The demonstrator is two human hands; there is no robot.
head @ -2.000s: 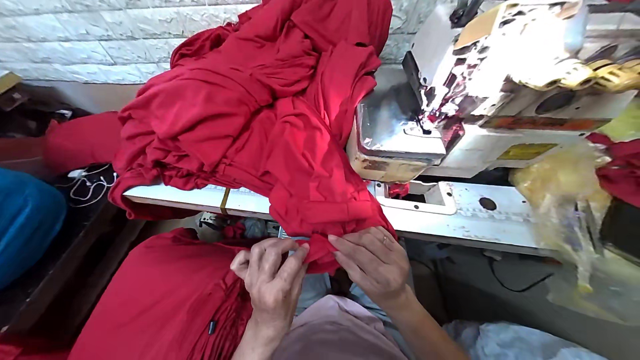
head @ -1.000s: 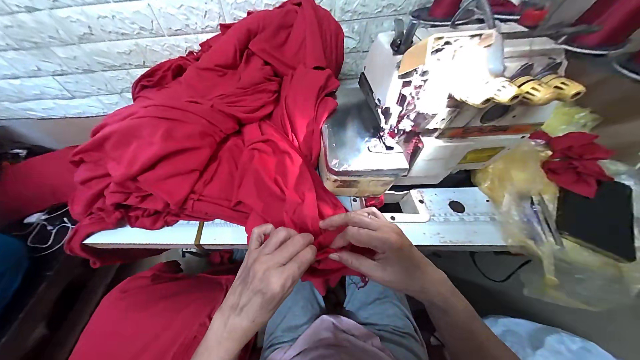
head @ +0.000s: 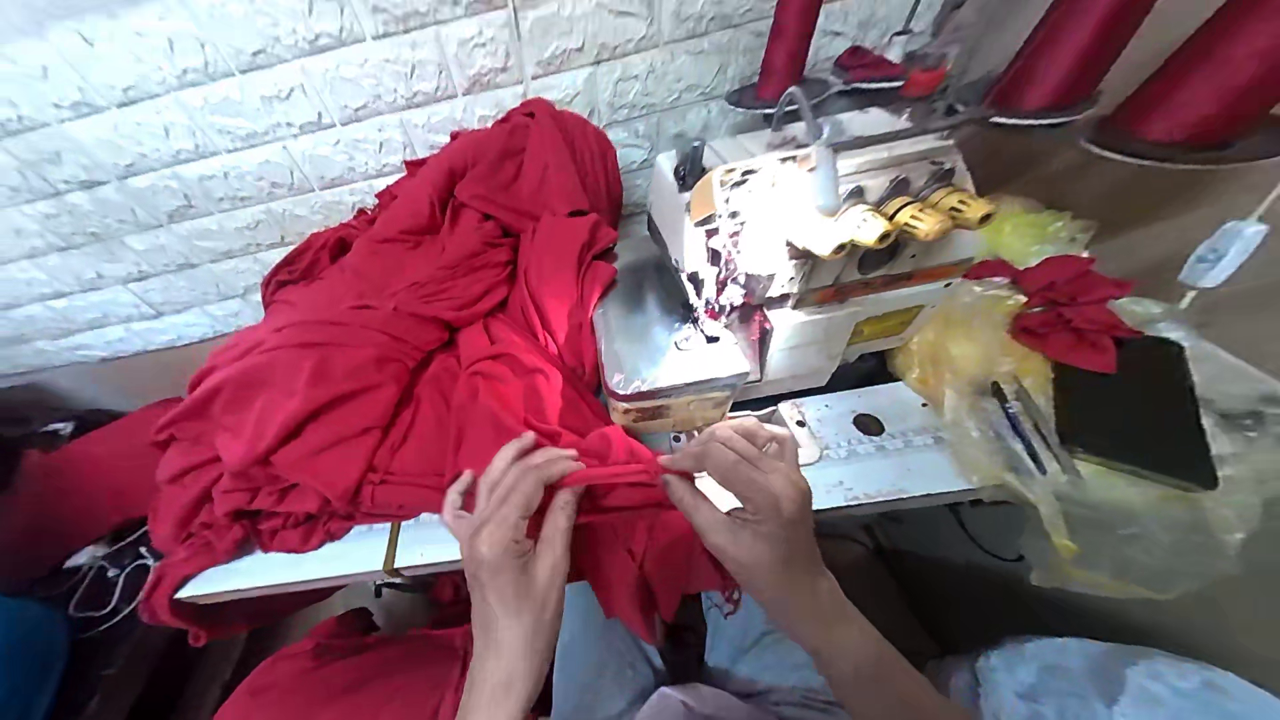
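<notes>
A large heap of red fabric (head: 400, 300) lies on the sewing table, left of an overlock sewing machine (head: 800, 260). At the table's front edge, my left hand (head: 520, 515) grips a folded edge of this fabric between thumb and fingers. My right hand (head: 745, 500) pinches the other end of the same narrow fold, just in front of the machine's metal work plate (head: 665, 345). The fold is stretched level between both hands, and loose cloth hangs below it over my lap. The machine's lamp lights the needle area.
A clear plastic bag (head: 1130, 530) at the right carries pens (head: 1020, 430), a dark flat device (head: 1140, 410) and a red fabric scrap (head: 1070, 310). Red thread cones (head: 1075, 50) stand behind. More red cloth (head: 350, 670) is below the table (head: 880, 470); a white brick-patterned wall rises behind.
My hands have moved apart from close together, and a narrow fold of the red fabric now stretches between them. The view has shifted, showing more of the thread cones.
</notes>
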